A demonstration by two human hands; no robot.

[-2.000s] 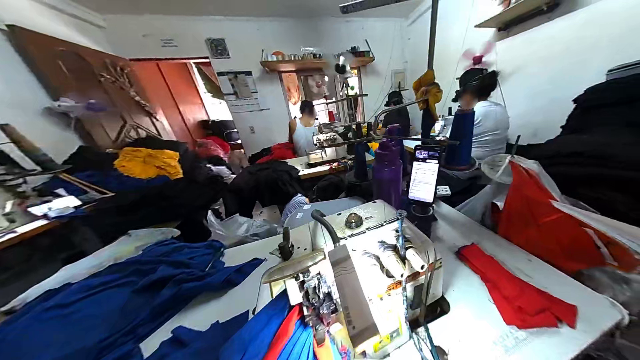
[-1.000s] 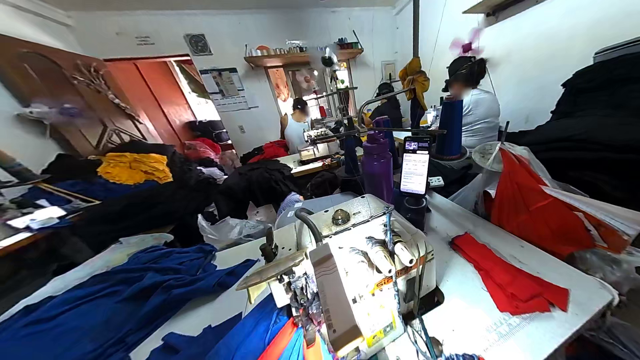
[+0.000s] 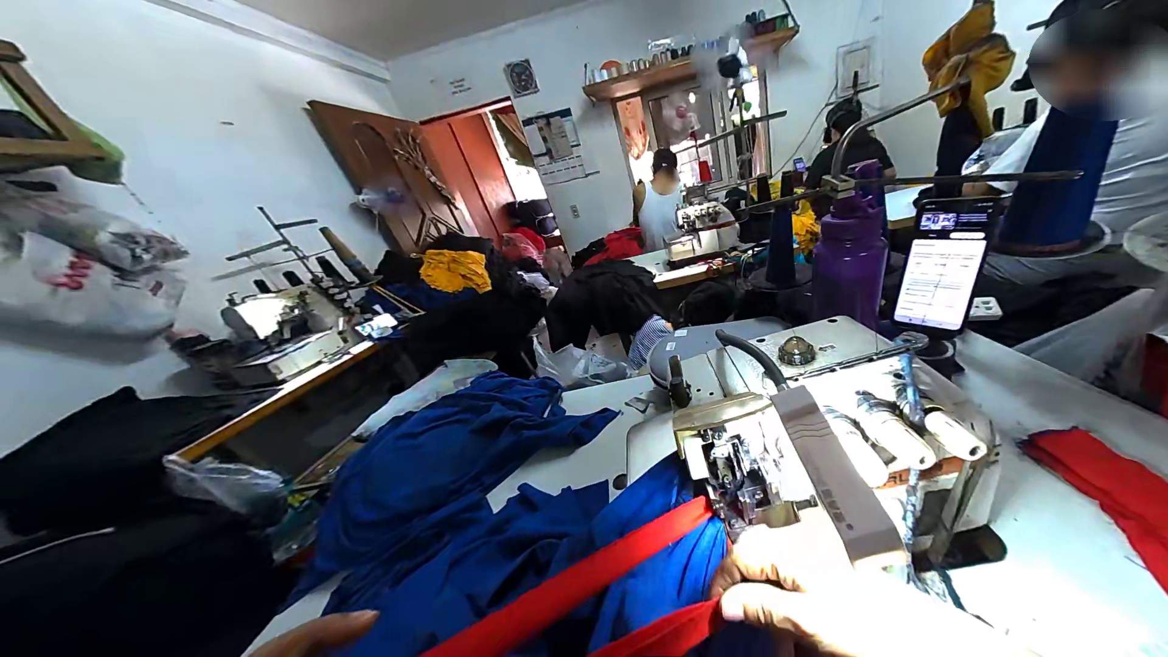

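Observation:
An overlock sewing machine (image 3: 744,474) stands on the white table, and blue fabric (image 3: 639,538) lies at its presser foot. A red fabric strip (image 3: 584,570) runs from the foot toward the lower left, and a second length of red passes beneath it. My right hand (image 3: 785,584), bright with glare, pinches the red and blue fabric between thumb and fingers just in front of the foot. At the bottom edge my left hand (image 3: 319,634) shows only in part, beside the blue cloth; whether it grips anything is hidden.
More blue fabric (image 3: 438,447) is heaped left of the machine. Red fabric (image 3: 1104,493) lies at the right. Behind the machine stand a purple bottle (image 3: 849,260), a phone (image 3: 940,269) and a blue thread cone (image 3: 1063,182). Several people sit or stand farther back.
Both hands have come into view at the bottom, the right one on the fabric at the presser foot. The red strip now stretches toward the lower left. The view has swung left.

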